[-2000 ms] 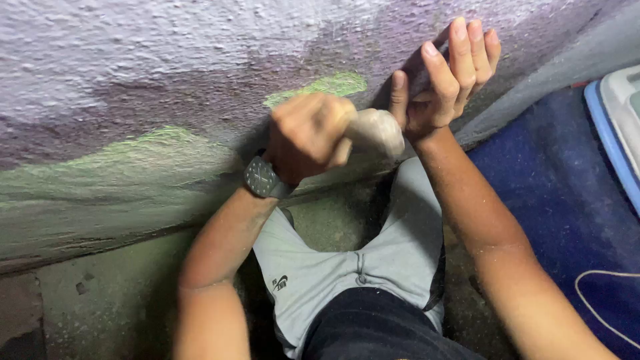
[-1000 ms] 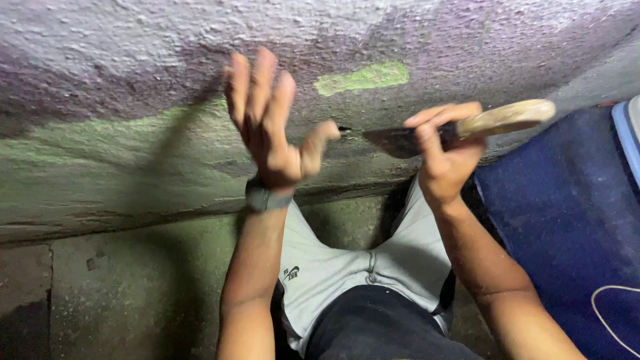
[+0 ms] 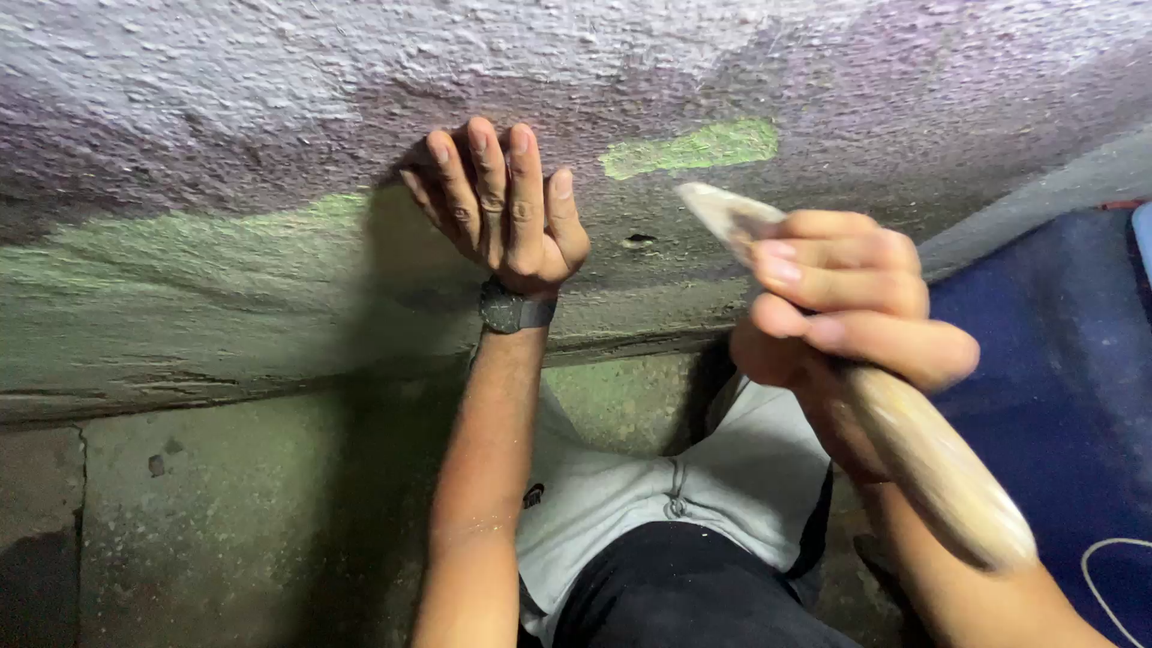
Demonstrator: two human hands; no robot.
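My left hand [image 3: 504, 211], with a dark watch [image 3: 515, 308] on its wrist, rests against the rough painted wall [image 3: 270, 108], fingers apart and nothing in it. To its right, my right hand [image 3: 846, 297] grips a hand tool [image 3: 940, 468] with a pale wooden handle and a pointed blade, possibly a trowel or scraper. The handle points down and right; the blade tip points up and left, just below a bright green patch [image 3: 693, 151] on the wall. Between the hands a small dark hole [image 3: 640, 240] shows in the wall. My fingers cover part of the blade.
A dark blue surface [image 3: 1035, 342] lies at the right, with a light cord [image 3: 1098, 576] on it and a light blue edge at the frame's side. Below the wall's cracked lower edge is a worn concrete floor [image 3: 216, 504]. My legs in grey trousers [image 3: 612, 486] are close to the wall.
Two seconds ago my left hand held the tool by its handle; a second ago it was in my right hand, handle pointing right. The blade now points up-left, and my left hand is on the wall.
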